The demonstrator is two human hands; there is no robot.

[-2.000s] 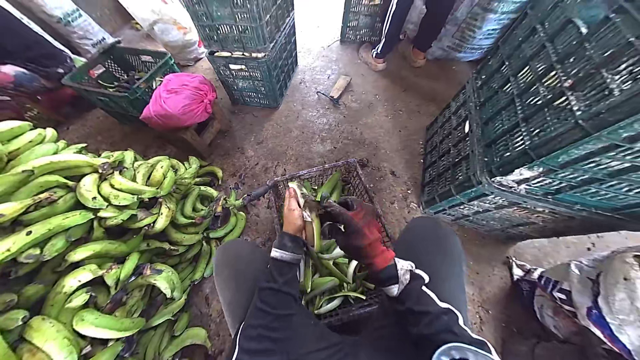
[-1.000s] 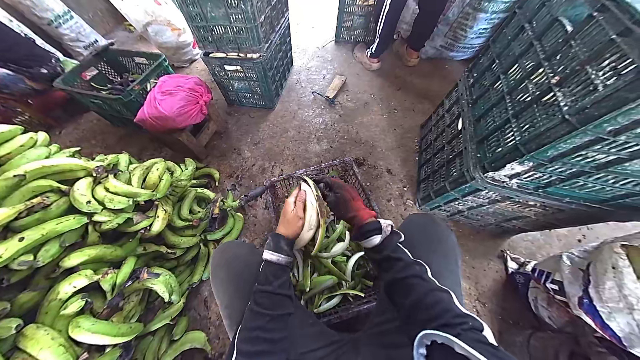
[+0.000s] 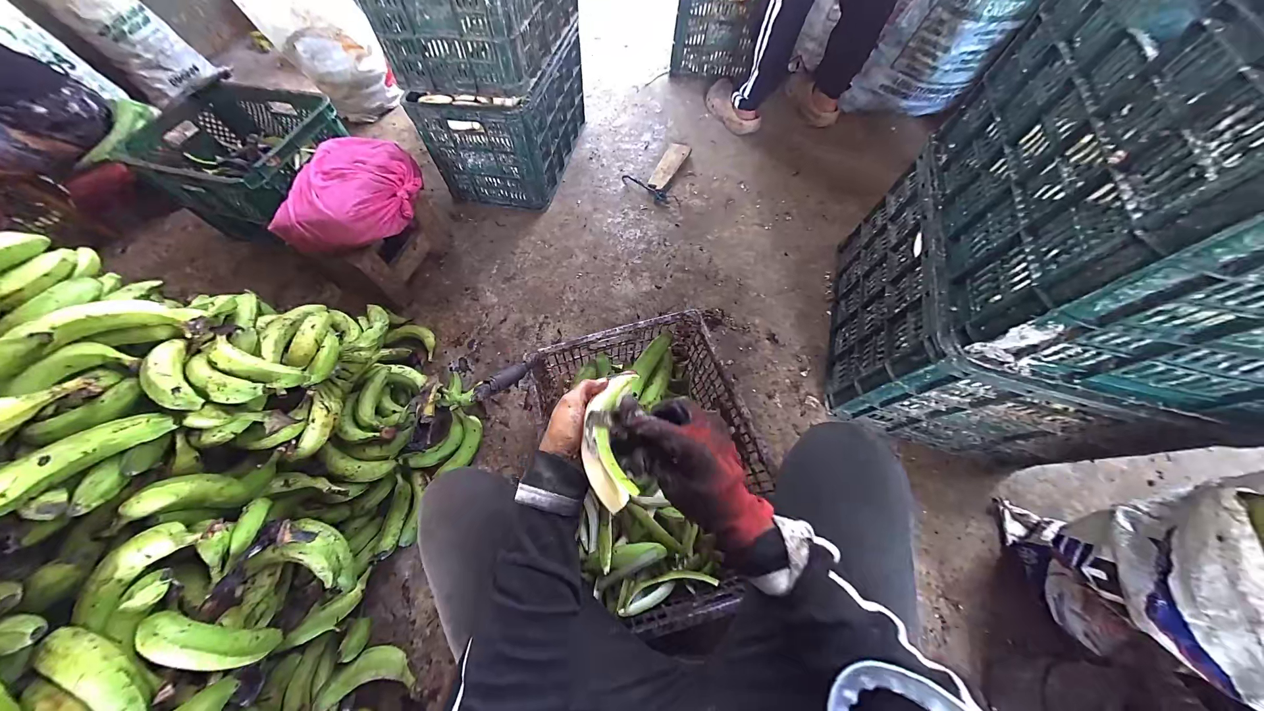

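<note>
My bare left hand (image 3: 570, 420) grips a partly peeled green plantain (image 3: 602, 449) over a dark plastic crate (image 3: 736, 420) between my knees. My right hand (image 3: 696, 459), in a red and black glove, is closed at the plantain's right side, its fingers at a strip of green peel. Whether a tool is in the glove cannot be seen. Below both hands, green peels (image 3: 642, 563) fill the crate, and several unpeeled plantains (image 3: 652, 365) lie at its far end.
A big heap of green plantains (image 3: 227, 474) lies at my left. Tall green crates (image 3: 1066, 227) stand at my right, above a white sack (image 3: 1165, 583). Ahead are stacked crates (image 3: 494, 138), a pink bundle (image 3: 351, 195) on a wooden stool, a wood-handled object (image 3: 670, 166) on the floor and a person's legs (image 3: 780, 49).
One second ago a long pale side of the plantain faced up in my hands; now a green strip hangs along it. My gloved hand has moved lower over the crate.
</note>
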